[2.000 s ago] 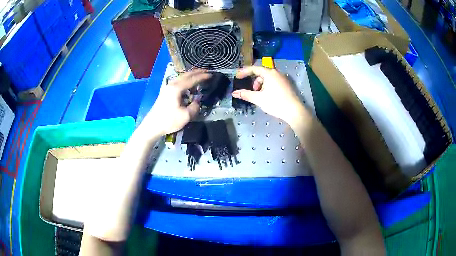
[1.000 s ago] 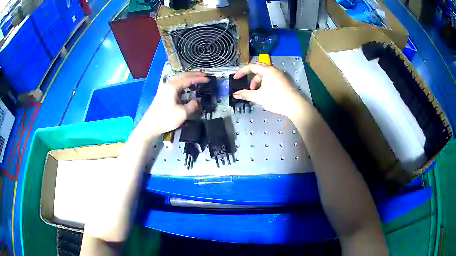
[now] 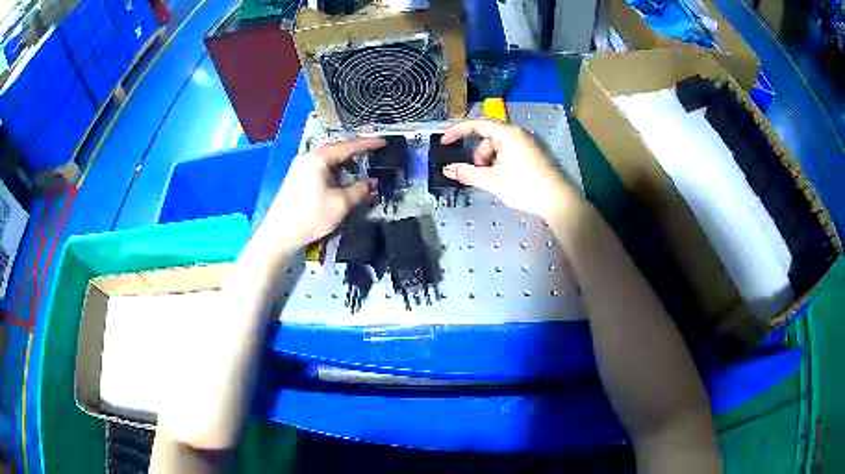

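My left hand grips a black power adapter by its left side, near the fan. My right hand grips another black adapter by its right side. Both adapters stand side by side with a gap between them, pins towards me. The fixture under them is mostly hidden. Two more adapters lie nearer to me on the perforated base plate, a left one and a right one, pins towards me.
A fan stands behind the adapters. An orange-yellow block is beyond my right hand. A carton with black adapters is at right. A green bin holding a cardboard tray is at left. A yellow object lies at the plate's left.
My left hand's adapter, blurred and tilted two seconds ago, now sits straight beside the right one. My right hand has barely moved. The two nearer adapters have not moved.
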